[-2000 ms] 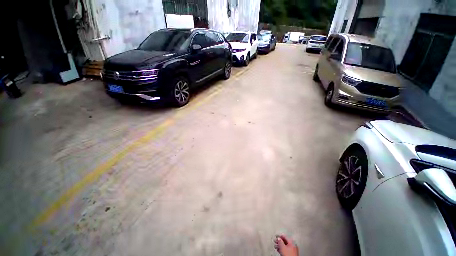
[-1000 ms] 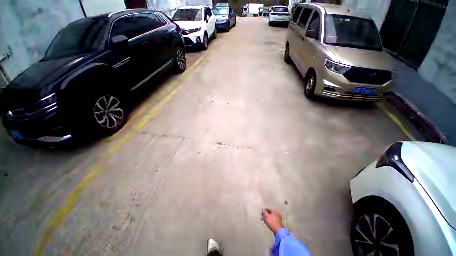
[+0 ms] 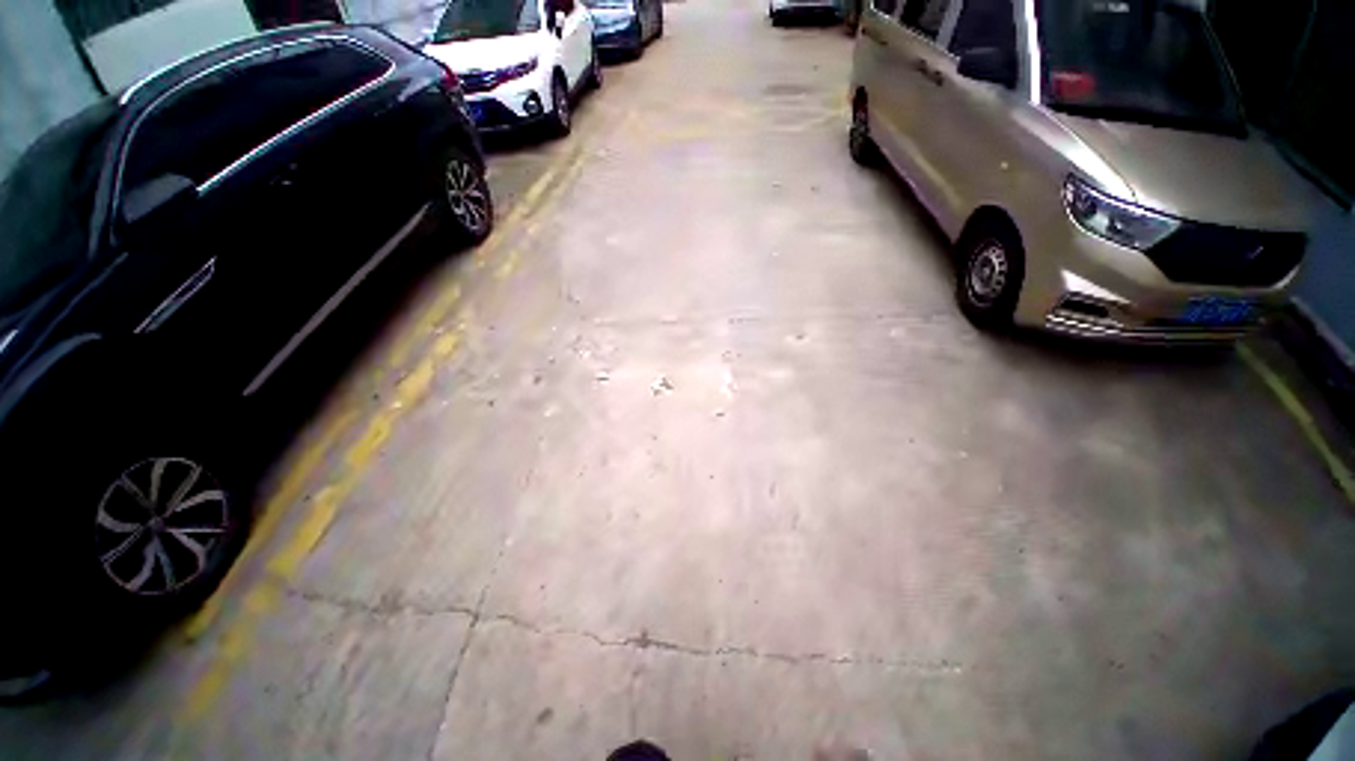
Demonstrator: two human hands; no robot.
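Neither of my hands shows in the head view. The concrete lane (image 3: 713, 491) lies in front of me, with a thin crack across it. A small dark rounded shape (image 3: 639, 751) is cut off by the bottom edge; what it is cannot be told for sure. A faint blurred patch beside it at the bottom edge is too unclear to name.
A black car (image 3: 312, 223) stands close on the left beside a worn yellow line (image 3: 320, 513). A white car (image 3: 513, 67) is behind it. A gold van (image 3: 1070, 164) stands on the right. A dark and pale shape (image 3: 1315, 736) cuts the bottom right corner.
The black car and gold van are nearer and larger. The white car on the right has almost left the picture. My right hand and blue sleeve, seen earlier, are out of view.
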